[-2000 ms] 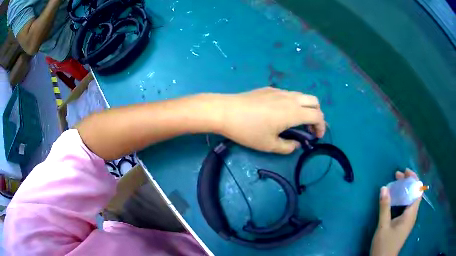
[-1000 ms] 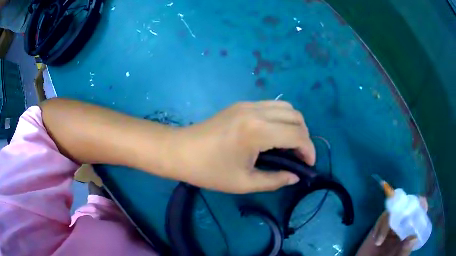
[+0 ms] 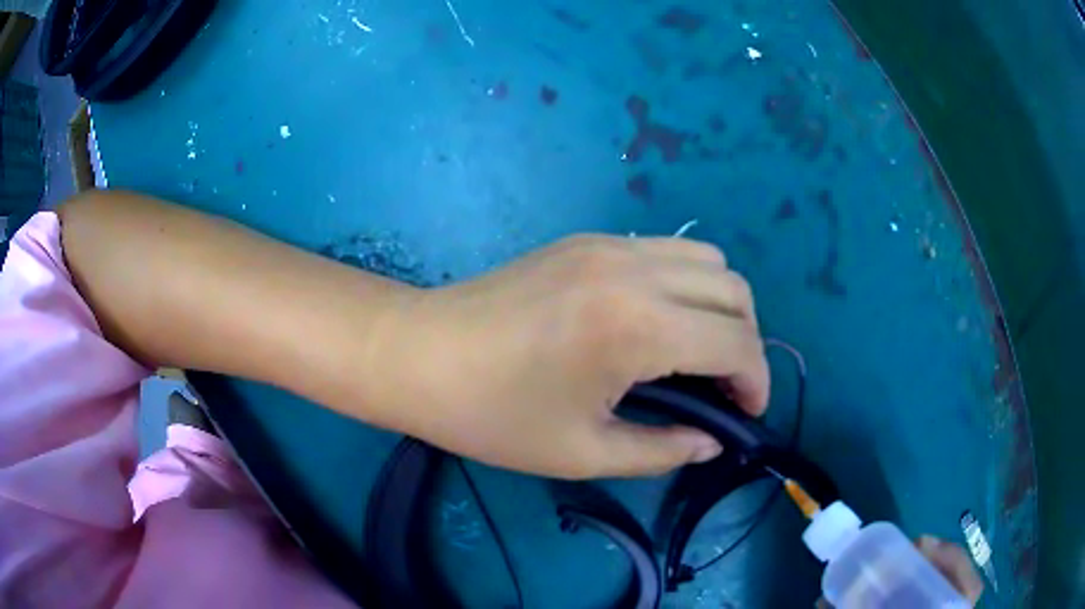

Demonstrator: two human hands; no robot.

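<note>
My left hand [image 3: 595, 357] is closed on the end of a black headband [image 3: 684, 402], near its joint with a black yoke [image 3: 702, 500]. A thin cable [image 3: 800, 393] loops beside the yoke. My right hand [image 3: 949, 569], partly cut off by the lower edge, holds a translucent white glue bottle [image 3: 886, 565]. Its orange-brown tip [image 3: 802, 497] with a thin needle points at the joint and seems to touch or nearly touch it. The headband's other side [image 3: 399, 523] and a second yoke [image 3: 613, 529] lie on the bench, cut off below.
Scuffed blue-green bench top [image 3: 476, 155] with dried glue marks. More black headband assemblies [image 3: 131, 48] lie at the top left bench edge. A small white item [image 3: 976, 539] lies at the lower right. A dark green band [image 3: 1011, 179] curves along the right.
My right hand has brought the bottle left to the yoke joint, its tip now at the joint. My left hand keeps its grip on the headband. The view has moved closer over the work.
</note>
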